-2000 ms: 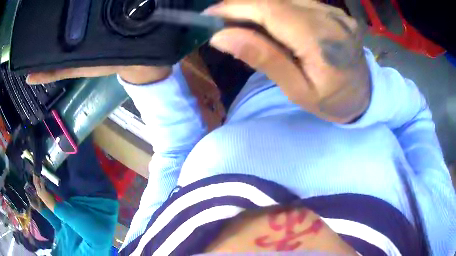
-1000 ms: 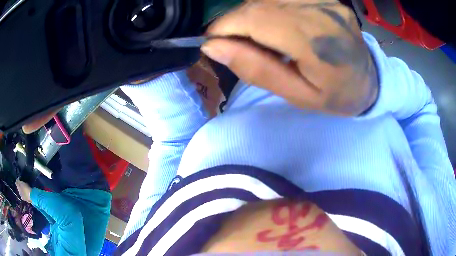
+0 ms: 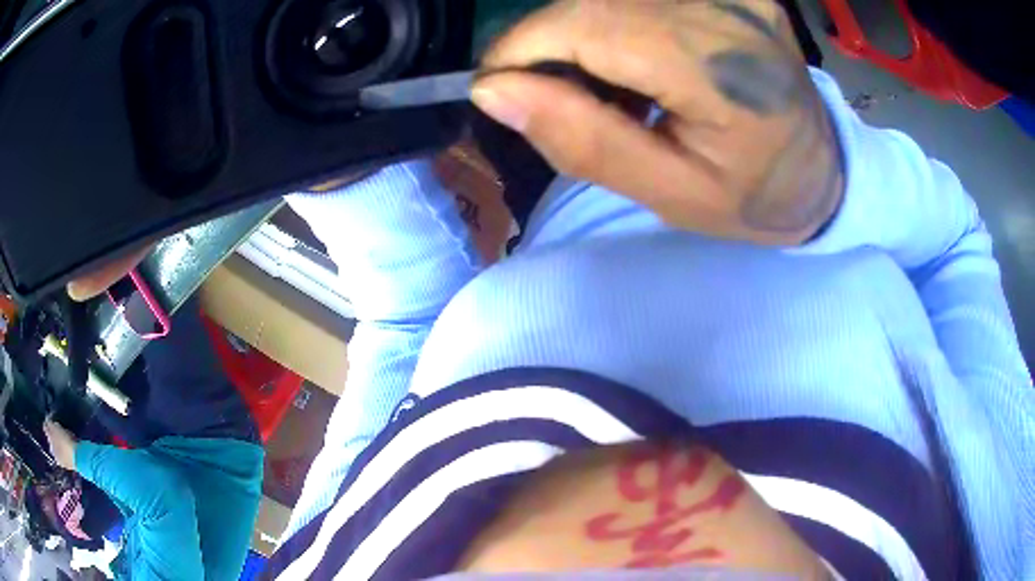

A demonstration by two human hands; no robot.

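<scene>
The black media player [image 3: 80,148] is at the upper left, its back with the raised oval and round speaker facing me, tilted and cut off by the top edge. My left hand [image 3: 108,272] holds it from behind; only fingertips show past its lower left edge, the rest is hidden. My right hand [image 3: 681,125] pinches a thin, flat grey metallic tool [image 3: 420,91], perhaps tweezers. The tool's tip lies at the lower rim of the speaker [image 3: 346,40]; whether it touches is unclear.
The green bench [image 3: 193,267] shows below the player, with a pink-red-edged object [image 3: 150,306] on it. A person in teal [image 3: 187,488] is at lower left. A cardboard box [image 3: 272,323] and red stools [image 3: 908,57] show below bench level.
The player has tilted and come closer, its left end lower in the picture. The tool tip has moved from over the speaker's middle to its lower rim. Both hands keep their hold.
</scene>
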